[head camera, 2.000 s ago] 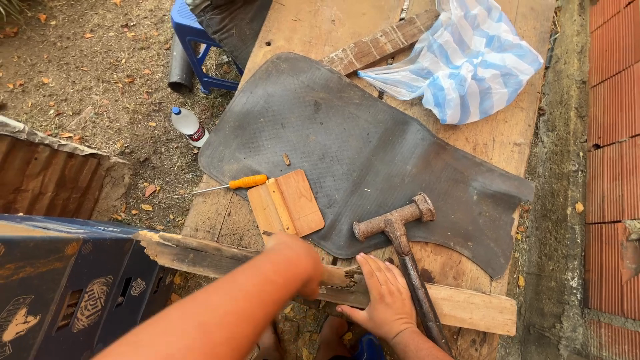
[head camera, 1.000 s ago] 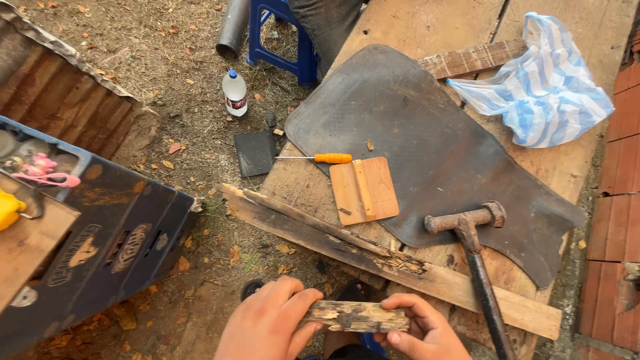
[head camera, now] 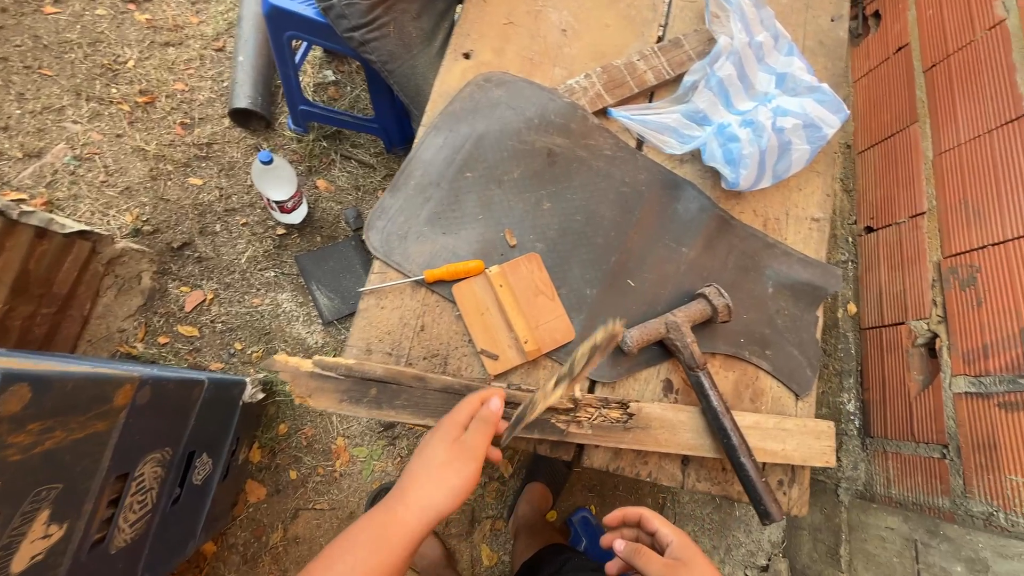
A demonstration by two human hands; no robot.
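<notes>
A splintered wood piece, blurred, slants up from the fingertips of my left hand; whether they still grip it I cannot tell. My right hand holds nothing near the bottom edge, fingers curled loosely. A long broken plank lies along the near edge of the wooden table. Across it rests the handle of a rusty metal hammer, its head on a dark rubber-like sheet. Left of the hammer lies a small wooden board with a strip, touching an orange-handled screwdriver.
A striped plastic bag and a wooden batten lie at the table's far side. A brick wall runs along the right. A dark crate stands lower left. On the ground are a bottle and a blue stool.
One second ago both hands held the splintered piece level below the plank. It is now tilted over the plank by my left hand, and my right hand is off it.
</notes>
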